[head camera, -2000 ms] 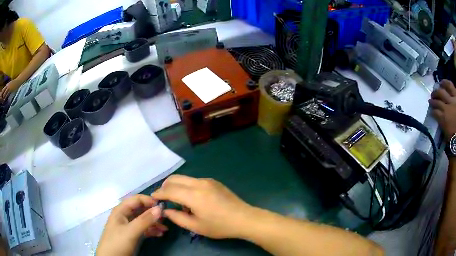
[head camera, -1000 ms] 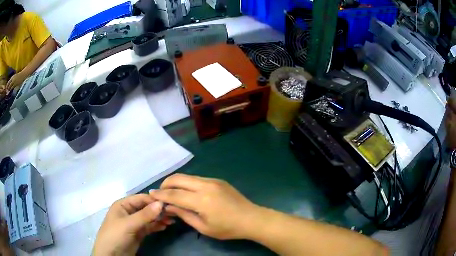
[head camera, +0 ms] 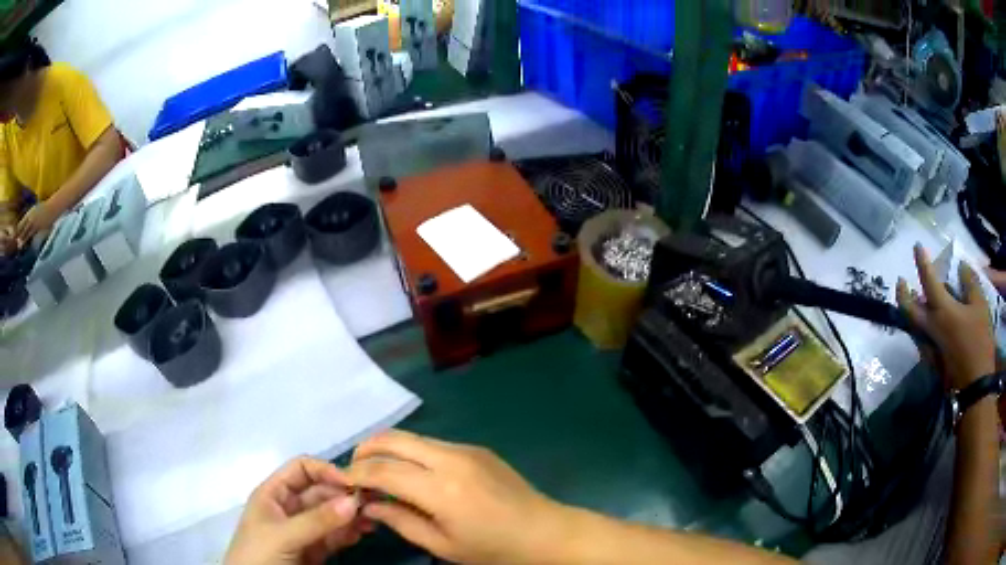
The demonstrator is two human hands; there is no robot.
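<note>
My left hand [head camera: 300,510] and my right hand [head camera: 439,492] meet at the lower middle, over the green mat [head camera: 518,414] by the edge of the white paper [head camera: 298,381]. Their fingertips pinch a tiny part [head camera: 357,492] between them. It is mostly hidden by the fingers, with a small orange-looking bit showing, and I cannot tell what it is. Both hands are bare.
Black cups [head camera: 234,278] stand on the left. A red-brown box [head camera: 485,259], a yellowish tub of metal parts [head camera: 618,276] and a black soldering station [head camera: 706,364] stand ahead and right. Retail boxes [head camera: 68,480] stand lower left. Another person's hand [head camera: 951,320] is far right.
The view has tilted, so the bench sits lower in it. The hands stay together at the small part. The other person's hand at the far right now reaches further in over the white surface.
</note>
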